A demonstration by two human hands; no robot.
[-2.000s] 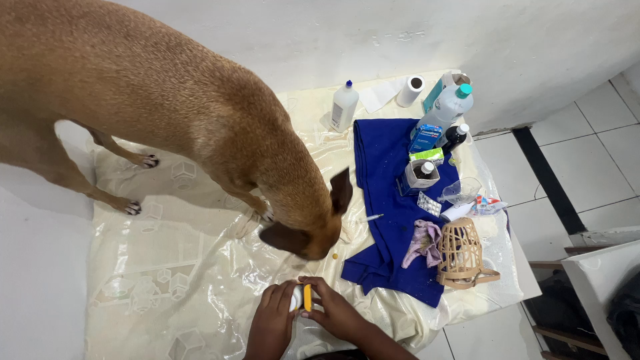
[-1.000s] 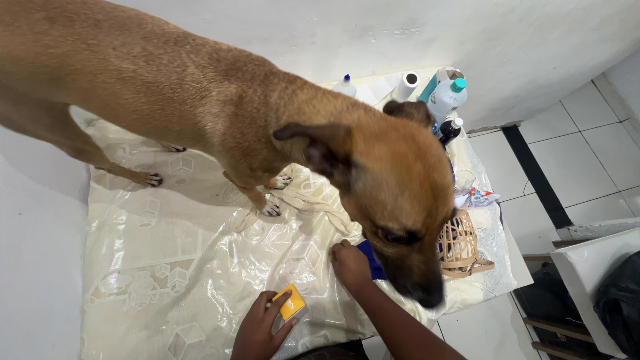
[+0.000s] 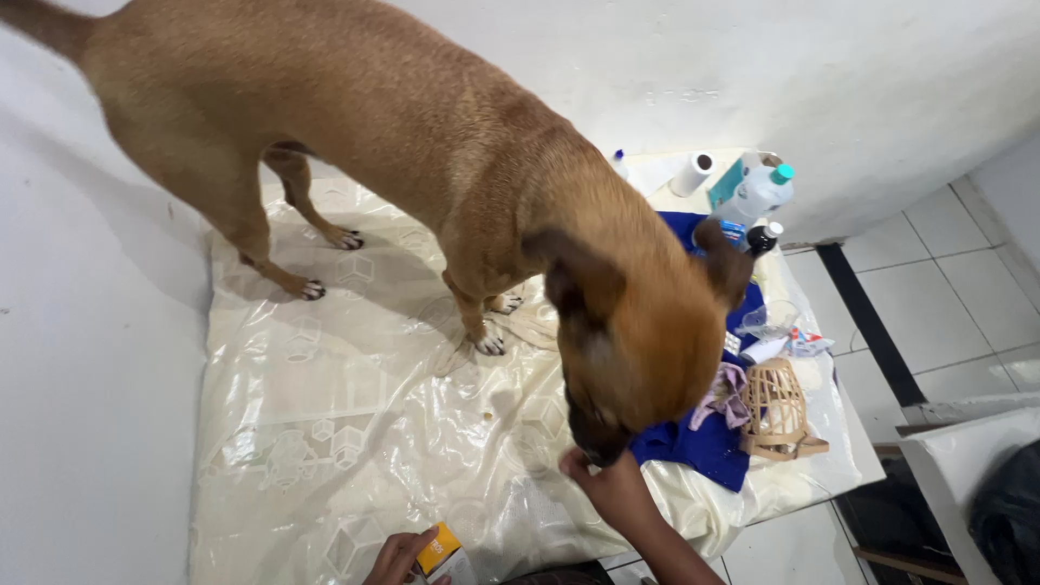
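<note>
A brown dog (image 3: 479,154) stands on a table under a cream plastic cover (image 3: 301,406), its head bent down. At its dark muzzle (image 3: 597,431) is my right hand (image 3: 613,487), fingers curled up against the mouth; whether they hold anything is hidden. At the bottom edge my left hand (image 3: 402,556) grips a small yellow and white box (image 3: 443,552). A small round yellowish piece (image 3: 487,415) lies on the cover between the dog's front paws and my hands.
On the right are a blue cloth (image 3: 707,455), a light basket muzzle (image 3: 776,402), a crumpled pinkish cloth (image 3: 723,398), a clear bottle with a teal cap (image 3: 760,195), a dark bottle (image 3: 762,240) and a paper roll (image 3: 692,175). Walls border the table's left and far sides.
The dog's head has turned back from over the basket muzzle to my right hand, after being low near the cover at first. My hands, together on the box at first, are apart now.
</note>
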